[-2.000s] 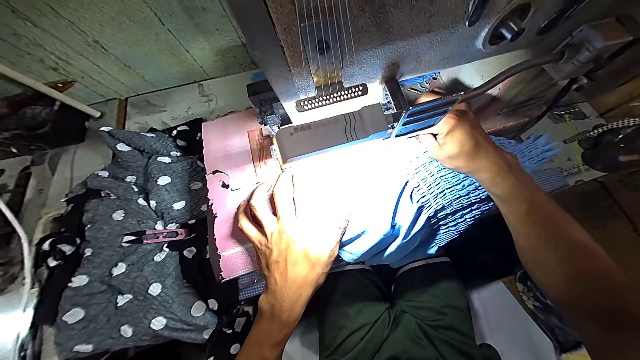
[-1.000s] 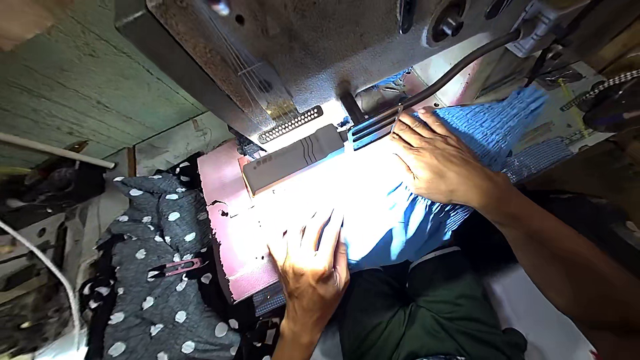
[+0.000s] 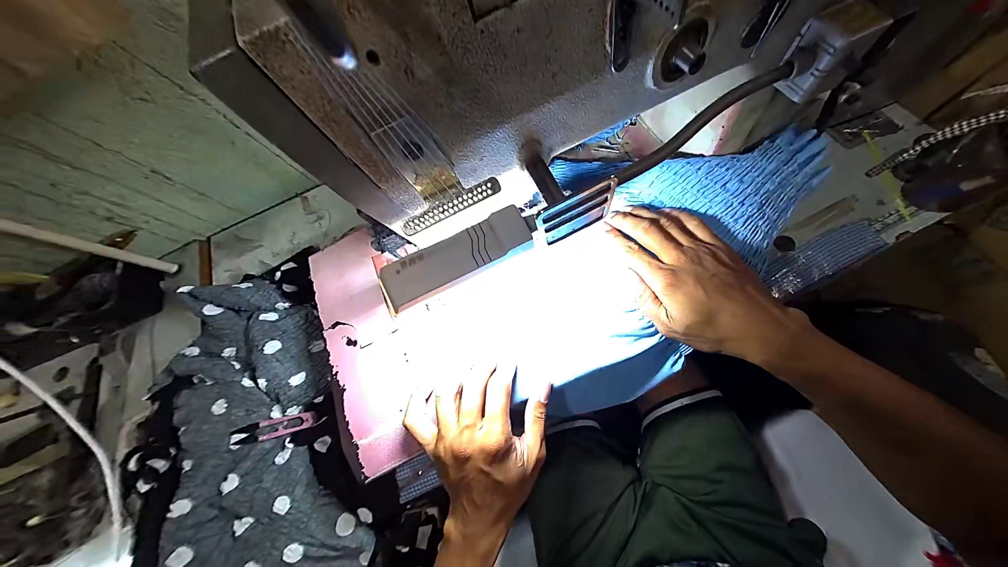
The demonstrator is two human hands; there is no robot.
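Note:
Blue shirred fabric (image 3: 717,185) runs across the work surface under the arm of a multi-needle sewing machine (image 3: 488,87). My right hand (image 3: 693,276) lies flat on the fabric, fingers slightly spread, just right of a slotted metal guide (image 3: 579,213). My left hand (image 3: 484,433) rests with fingertips spread at the near edge of the brightly lit area, over the pink board (image 3: 346,291) and the fabric's edge; glare hides exactly what the fingertips touch. A grey flat lamp-like bar (image 3: 457,256) sits below the row of needle holes. Several threads run down the machine's front.
Black polka-dot fabric (image 3: 260,472) is heaped at the left, with pink-handled thread snips (image 3: 276,428) on it. A white cable (image 3: 71,425) curves at the far left. A dark cable (image 3: 709,110) arches over the blue fabric. My legs in green shorts are below.
My right hand, earlier closed at the slotted guide, now lies flat on the blue fabric nearer me. My left hand has moved toward the near edge. The view has shifted.

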